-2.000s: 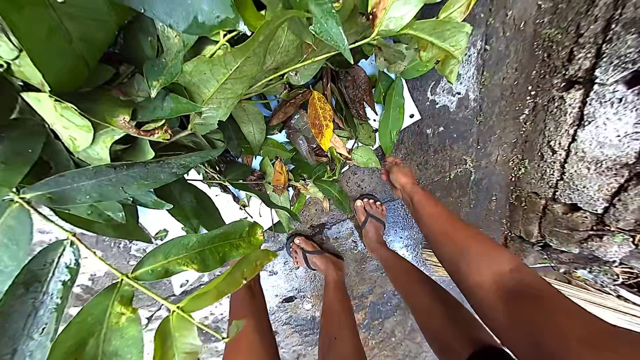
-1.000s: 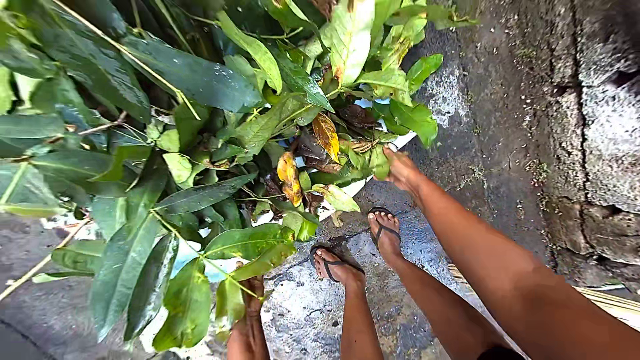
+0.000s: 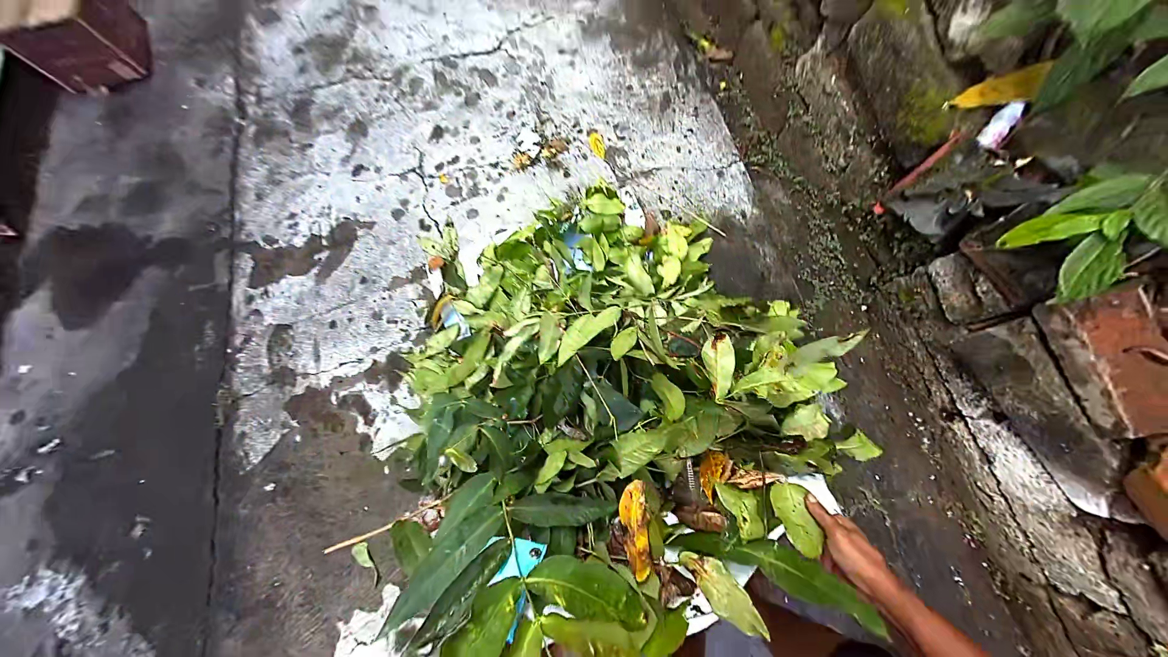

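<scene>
A large heap of green leafy cuttings (image 3: 584, 365) fills the middle of the view, with some yellow and brown leaves among them. Under its near right edge shows a white sheet (image 3: 815, 493), and blue pieces (image 3: 520, 558) peek out at the lower left. At the lower right, my right hand (image 3: 849, 545) grips the corner of the white sheet, its thumb on top beside a green leaf. My left hand is not visible; leaves cover the lower left of the heap.
Cracked, stained concrete (image 3: 365, 164) lies beyond and to the left. A rough stone and brick edge (image 3: 1031, 392) runs along the right, with a leafy plant (image 3: 1109, 219) and litter. A dark reddish box (image 3: 91, 46) stands at the upper left. A thin stick (image 3: 370, 537) juts from the heap.
The view has swung up and forward, showing the whole heap and the ground beyond. My right hand stays at the heap's edge. The sandalled feet seen earlier are out of sight.
</scene>
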